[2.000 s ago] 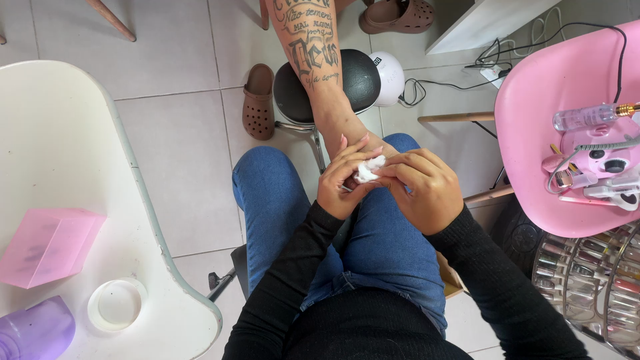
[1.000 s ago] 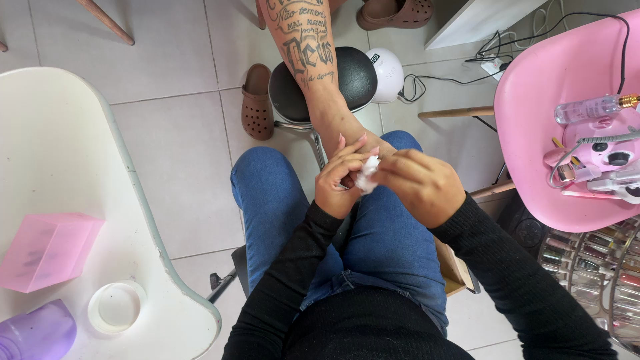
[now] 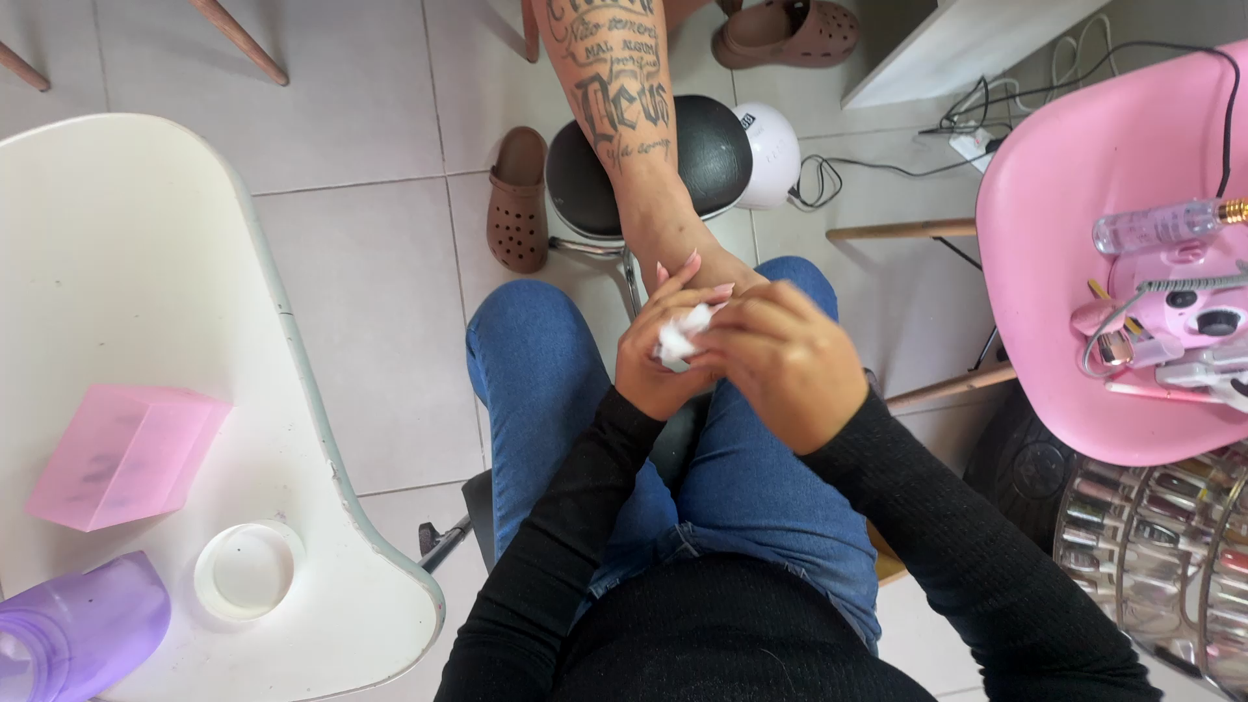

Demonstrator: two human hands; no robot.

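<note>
A white cotton piece lies between my two hands, over the front part of another person's foot. My left hand is around the toe end of the foot, its fingers spread and slightly raised, with the cotton against it. With bent fingertips my right hand, somewhat blurred, pinches the cotton from the right. The toes are hidden behind my hands. The person's tattooed lower leg reaches over a black padded stool.
On the left, a white table holds a pink box, a purple container and a round white dish. A pink chair at right carries a bottle and pink devices. Below it stands a rack of nail polish bottles.
Both hands stay at the front of the foot with the cotton. The right hand's fingers and the cotton have shifted slightly.
</note>
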